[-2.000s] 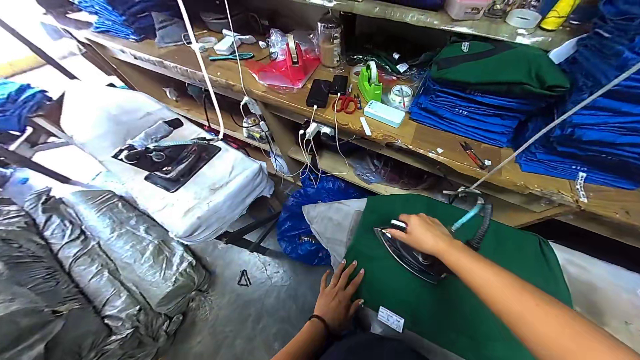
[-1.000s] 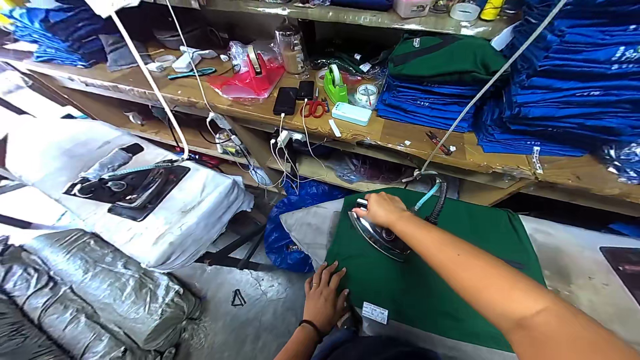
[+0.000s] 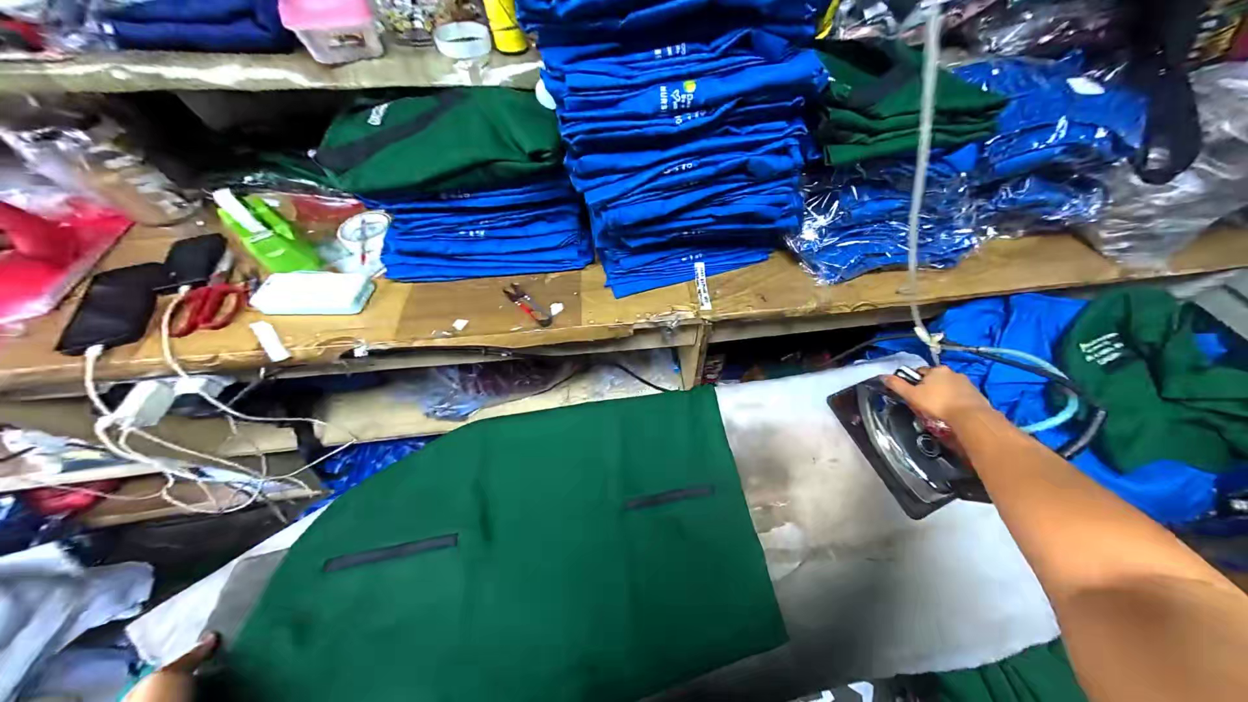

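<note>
A green garment panel (image 3: 546, 556) with two dark slit strips lies over the white cloth-covered ironing board (image 3: 877, 575). My right hand (image 3: 941, 400) grips the handle of a clothes iron (image 3: 907, 448), which is to the right of the panel on the board's right part; whether its soleplate touches the cloth cannot be told. A light blue hose and a black cord trail from the iron. At the lower left edge, my left hand (image 3: 180, 668) is partly cut off, at the panel's left edge; its grip is not clear.
A wooden shelf (image 3: 604, 317) runs behind the board, bearing stacked blue garments (image 3: 692, 146), red scissors (image 3: 210, 307), thread snips (image 3: 526, 304) and phones (image 3: 117, 307). A pale cord (image 3: 921, 175) hangs near the iron. Blue and green garments (image 3: 1131, 380) are heaped at right.
My right hand has moved the iron rightward off the green panel onto the white cloth. Both dark strips now show. My left hand has moved to the panel's left edge. The view has swung right.
</note>
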